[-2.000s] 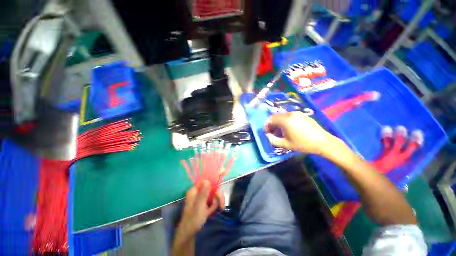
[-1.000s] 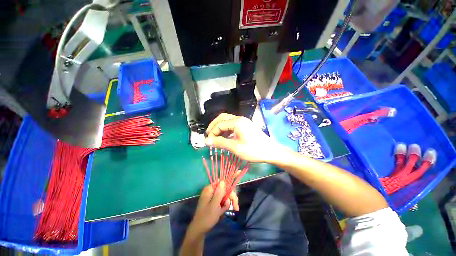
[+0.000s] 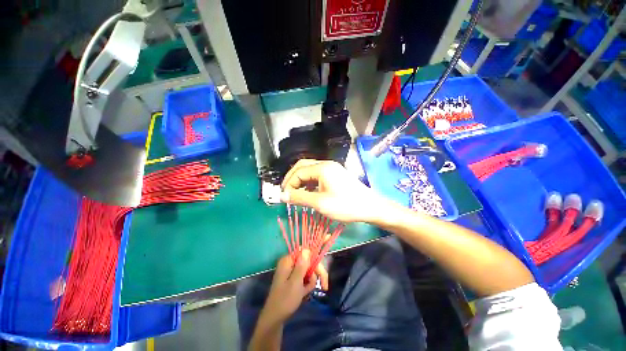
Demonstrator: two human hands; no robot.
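My left hand [image 3: 292, 284] holds a fan of cut red wires [image 3: 307, 232] over the bench's front edge, ends pointing up to the press. Some wires have silver tips. My right hand [image 3: 329, 192] is above the wire ends, in front of the black crimping die [image 3: 309, 147], fingertips pinched at the leftmost wire tips. Whether a terminal is between the fingertips cannot be seen. The crimping press [image 3: 274, 41] stands behind. The light blue terminal tray [image 3: 381, 171] with heaped silver terminals [image 3: 422, 192] is right of the die, a dark-handled tool at its back.
A wire bin [image 3: 31, 240] with long red wires [image 3: 89, 267] is at left, under a curved grey plate [image 3: 103, 164]. A small blue bin [image 3: 195, 147] stands back left. The large right bin [image 3: 508, 206] holds capped red bundles [image 3: 566, 226]. A gooseneck [image 3: 439, 89] arches over the tray.
My right hand has moved from the terminal tray to the wire ends at the die and has stayed there since the second frame. My left hand still holds the wire fan.
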